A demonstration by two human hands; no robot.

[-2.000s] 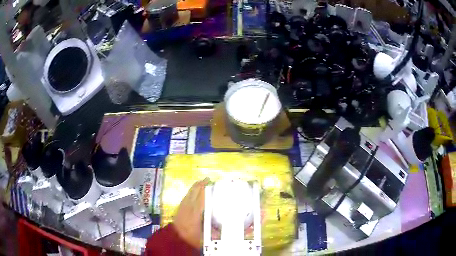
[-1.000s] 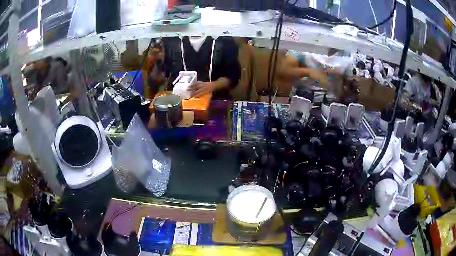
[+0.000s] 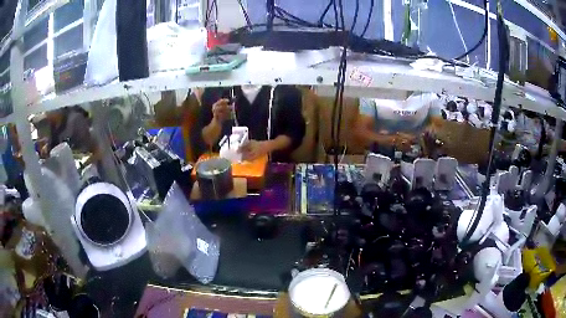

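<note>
Neither of my hands is in the picture. The round tub point(image 3: 319, 293) with a white top and a thin stick across it stands nearest in front of me at the bottom edge, on brown cardboard point(image 3: 282, 307). Left of it lies a clear plastic bag point(image 3: 184, 239) with silvery contents. The white-framed round-faced device point(image 3: 107, 222) with a black disc stands at the left. A large dark heap of black parts point(image 3: 397, 239) lies beyond the tub to the right. The yellow work pad is out of the picture.
White housings point(image 3: 487, 217) are piled at the right beside a yellow bin point(image 3: 537, 266). An overhead shelf point(image 3: 279, 76) with hanging black cables crosses the view. Across the bench, one person holds a white housing over an orange pad point(image 3: 254, 166); another person works to the right.
The view has tilted up from the bench, so the yellow pad, the white housing and my left hand have left the picture. The person opposite now has a hand raised above their housing.
</note>
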